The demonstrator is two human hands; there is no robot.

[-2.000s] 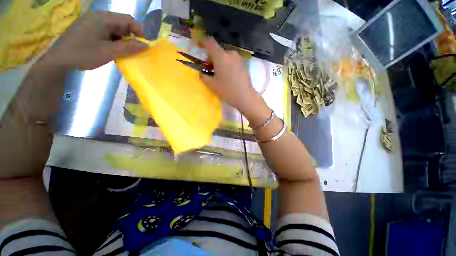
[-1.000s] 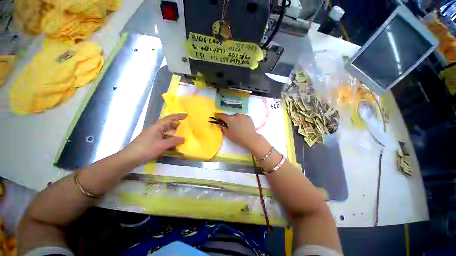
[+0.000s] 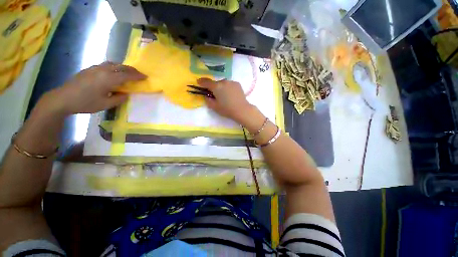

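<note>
A yellow fabric panel (image 3: 165, 70) lies on the white template (image 3: 165, 115), its far right part beneath the greenish label frame (image 3: 217, 61) under the machine head. My left hand (image 3: 100, 86) is at the panel's left edge, fingers together on the cloth, slightly blurred. My right hand (image 3: 226, 98) holds dark thread snips (image 3: 200, 91), blades pointing left over the panel, with fingertips at the panel's right edge. A red-dark cord (image 3: 251, 160) hangs from below my right hand toward me.
The dark machine head (image 3: 201, 22) stands at the back. A label pile (image 3: 303, 70) and clear plastic bag lie right, with a grey-framed screen (image 3: 394, 20) beyond. Yellow pieces (image 3: 22, 40) are stacked far left. Yellow tape (image 3: 165, 184) lines the front edge.
Over the last second my left hand has moved to the panel's left edge. The panel now reaches under the label frame, which was uncovered before. The camera view has also shifted.
</note>
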